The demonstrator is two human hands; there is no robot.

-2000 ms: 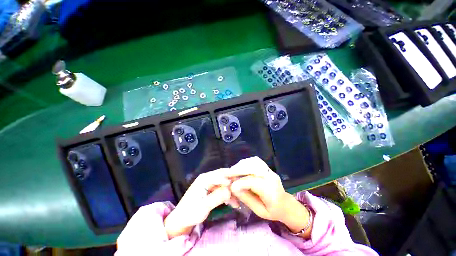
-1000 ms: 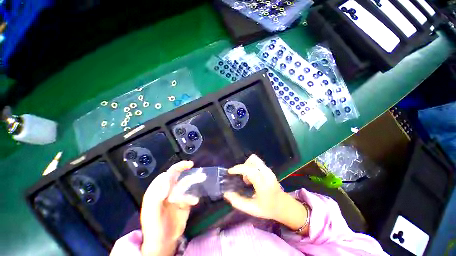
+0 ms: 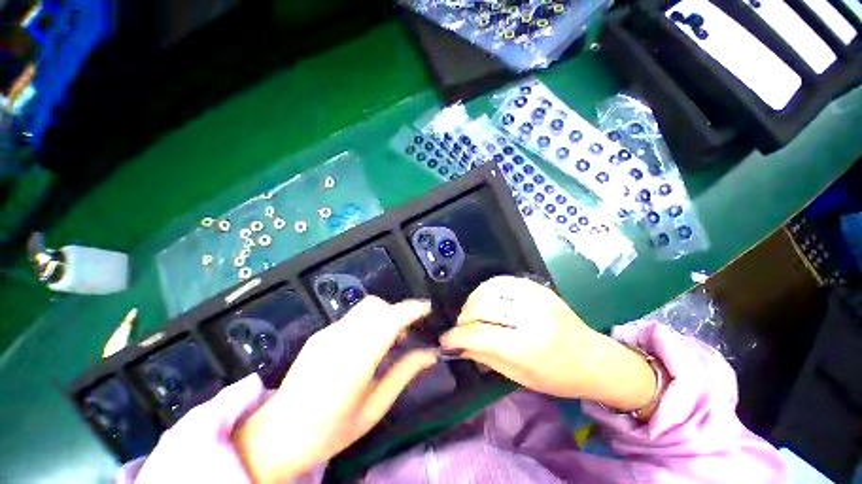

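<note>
The dark foam tray [image 3: 401,255] lies aslant with five dark glossy phone backs in its slots. The camera bump of the rightmost phone back [image 3: 439,251] shows plainly. My left hand [image 3: 345,373] reaches over the tray from the lower left, thumb and fingers apart. My right hand [image 3: 543,340] is bent over the right part of the tray, and its fingertips nearly meet my left thumb. A dark greyish surface shows just below the fingertips. Whether a thin piece is pinched between them is blurred and cannot be told.
Lens sticker sheets [image 3: 567,137] lie right of the tray. Small rings on a clear sheet [image 3: 307,194], a white bottle [image 3: 93,270] and a pointed scrap [image 3: 120,334] lie behind it. Other trays with white phone backs [image 3: 742,57] stand at upper right, a cardboard box [image 3: 770,288] at right.
The greyish slab-like piece held between both hands is no longer plainly visible. My hands have moved closer together and lower over the tray; my left hand has turned palm down. The view has shifted.
</note>
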